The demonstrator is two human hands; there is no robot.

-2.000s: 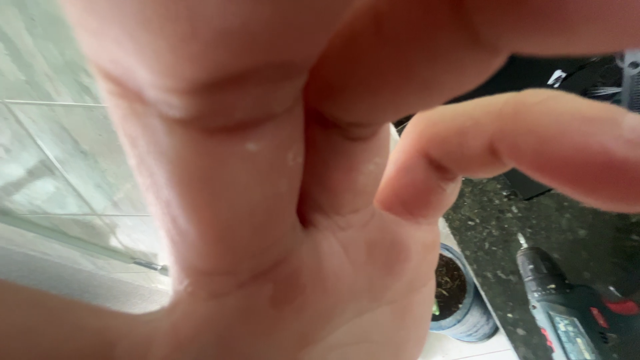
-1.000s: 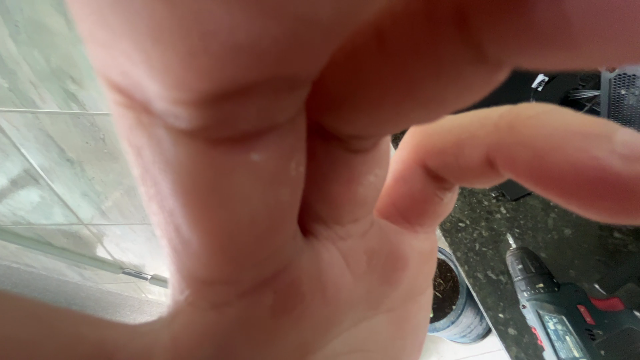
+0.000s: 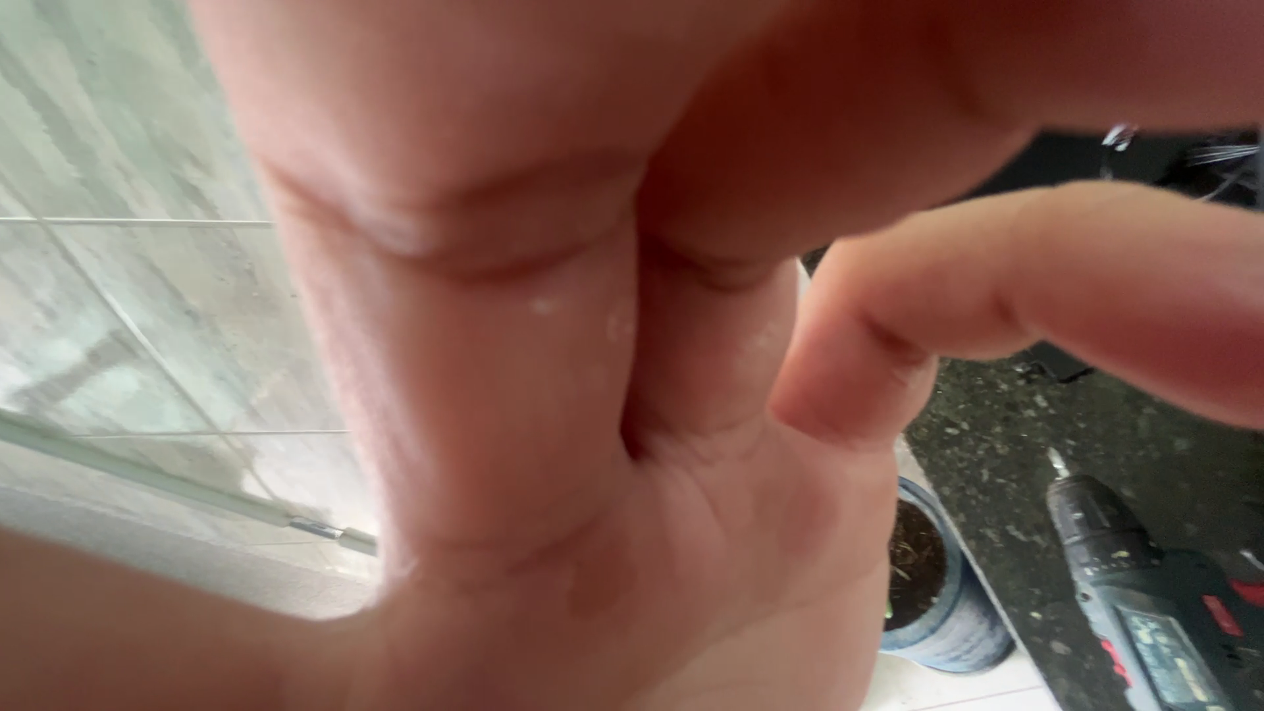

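Note:
What looks like my left hand (image 3: pixel 553 425) fills the middle of the head view, very close to the camera, with its palm side showing. Its larger fingers run out past the top edge, so their tips are hidden and anything they touch cannot be seen. At the right a bent finger curls in, its tip over the side of the palm. My right hand is not identifiable in view. Beyond the hand, at the lower right, a cordless drill (image 3: pixel 1136 583) with a bit in its chuck lies on a dark speckled stone countertop (image 3: pixel 987 434).
A blue-grey plant pot (image 3: pixel 953 642) holding soil stands below the countertop's edge. Pale wall tiles (image 3: pixel 148 326) and a glass panel's edge with a metal fitting (image 3: pixel 316 528) are at the left. Black items with thin wires (image 3: pixel 1220 153) lie at the upper right.

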